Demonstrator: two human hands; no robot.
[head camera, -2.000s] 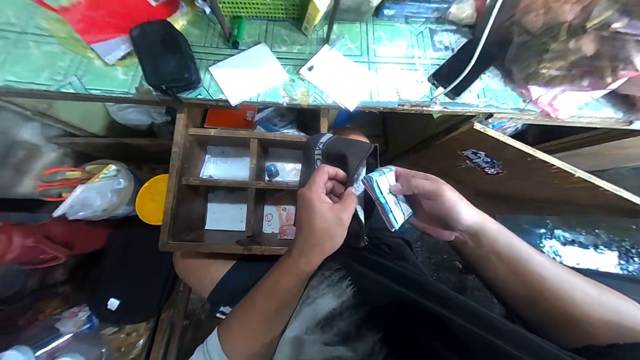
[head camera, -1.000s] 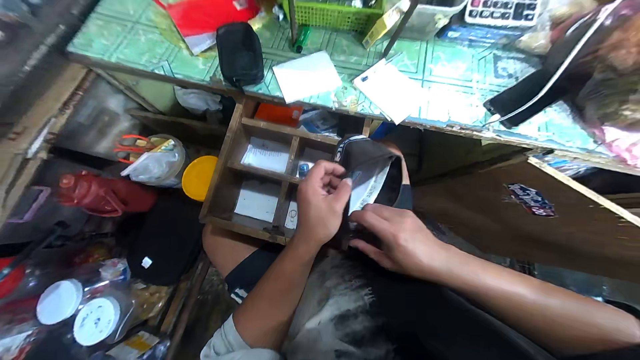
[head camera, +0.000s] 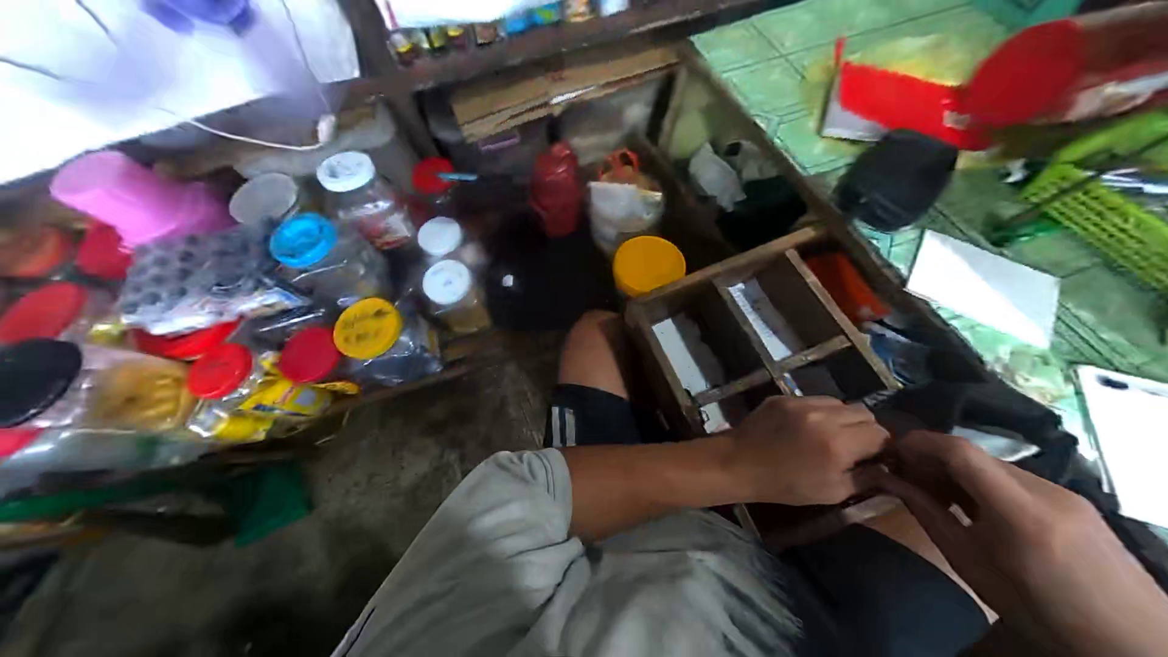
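A wooden compartment drawer (head camera: 762, 379) stands pulled out over my lap, with papers in several of its sections. My left hand (head camera: 812, 447) is over the drawer's near right corner, its fingers curled and touching my right hand. My right hand (head camera: 985, 502) is beside it with bent fingers. Both hands are at the near edge of a dark cloth bag (head camera: 976, 411), which lies to the right of the drawer; a pale thing shows in its opening. The fingertips are partly hidden, so what they grip cannot be made out.
Jars with coloured lids (head camera: 367, 328) crowd a low shelf at the left. A yellow lid (head camera: 649, 265) is beside the drawer's far left corner. On the green tiled counter (head camera: 766, 82) are a black pouch (head camera: 897, 179), white cards (head camera: 984, 287) and a green basket (head camera: 1109, 219).
The view has swung far to the left. The bundle of banknotes, seen in my right hand two seconds ago, is no longer visible. My hands are now close together at the bag's edge.
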